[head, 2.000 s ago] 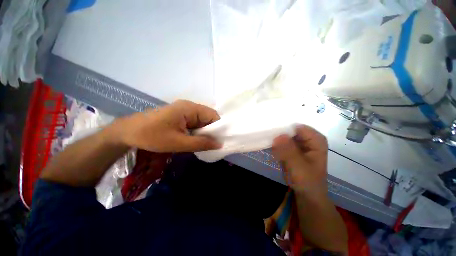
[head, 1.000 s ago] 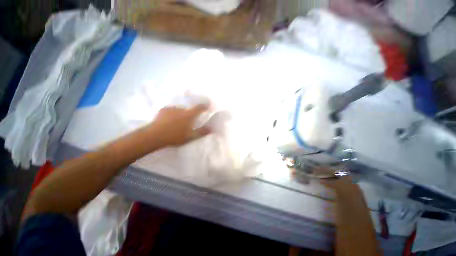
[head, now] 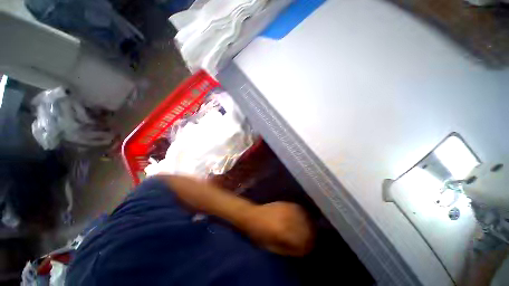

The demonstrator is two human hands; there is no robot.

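Observation:
My left hand (head: 287, 229) is over my lap, left of the table's front edge. Its fingers are curled and turned away, and I cannot tell if it holds anything. My right hand (head: 484, 265) shows only as a blurred part at the lower right edge, below the brightly lit needle area (head: 453, 196) of the sewing machine. No cloth shows on the needle plate. White cloth pieces (head: 203, 139) lie in the red plastic basket (head: 167, 118) beside the table.
The white tabletop (head: 357, 84) has a grey ruled front edge (head: 301, 151). Blue tape (head: 293, 19) and a stack of wavy white pieces (head: 217, 31) are at its far left end. A clear plastic bag (head: 53, 120) and cloth piles lie at the left.
The view has swung left and down. My left hand has left the tabletop and is over my lap. The white cloth that was on the table no longer shows there.

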